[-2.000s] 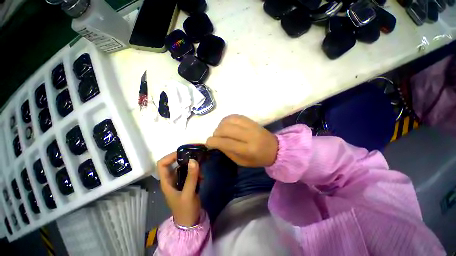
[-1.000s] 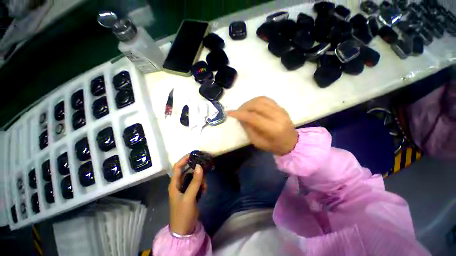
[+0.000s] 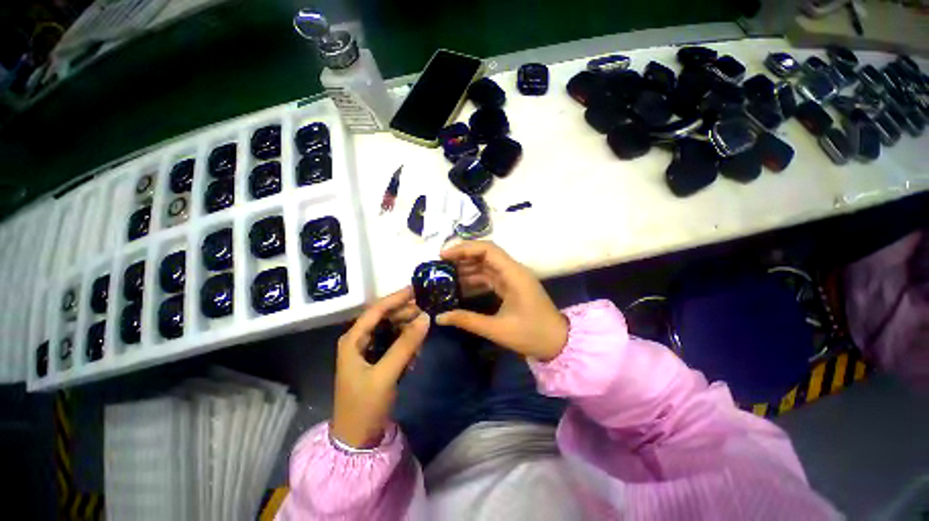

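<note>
My right hand holds a glossy black unit by its edge, its shiny face turned up, a round shape showing on it. My left hand touches the unit's lower left edge and has another dark thing in its palm, partly hidden by the fingers. Beyond my hands a crumpled white wipe lies on the bench with a silver-edged unit at its right side. A short thin black strip lies to the right of it.
A white blister tray of glossy units is at the left. A slim pointed tool, a pump bottle and a phone stand or lie behind. Dark units are piled at right. Empty trays and a blue stool are below.
My right hand has moved back from beside the wipe to the unit, which is now raised and face up between both hands. The black strip now shows on the bench. The view has shifted.
</note>
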